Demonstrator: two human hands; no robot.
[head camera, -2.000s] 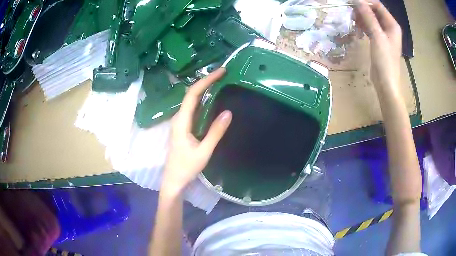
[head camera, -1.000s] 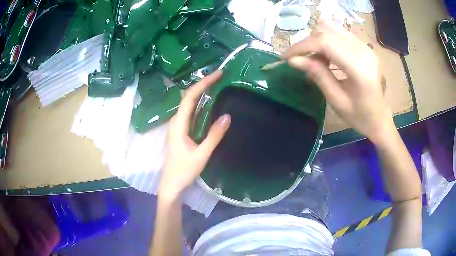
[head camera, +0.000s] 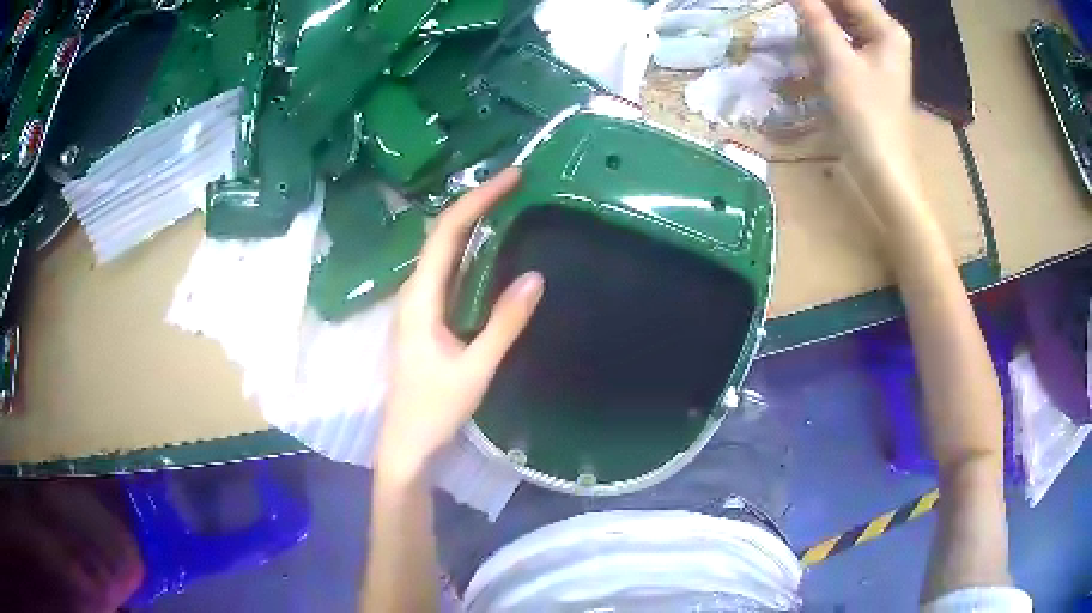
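Observation:
A glossy green housing (head camera: 671, 192) with a pale rim and a large black recess (head camera: 623, 323) rests tilted at the table edge, over the lap. Its shallow slot with two small holes faces up at the far end. My left hand (head camera: 449, 341) grips its left side, thumb over the recess. My right hand (head camera: 856, 60) is at the top right, above the table, fingertips pinched on a thin pale stick (head camera: 757, 14) near the frame's top edge. A pale dish (head camera: 692, 48) lies by the stick's tip. Whether the tip touches it, I cannot tell.
A heap of green covers (head camera: 407, 126) lies at the upper left on white ribbed sheets (head camera: 156, 174). White scraps (head camera: 748, 90) and a dark slab (head camera: 934, 54) lie at upper right. Rimmed green housings (head camera: 1063, 90) sit at both sides. A person's blurred arm shows at lower left.
My right hand has moved from over the housing's slot up and right to beside the dish, with the stick. My left hand keeps its hold; the slot is uncovered.

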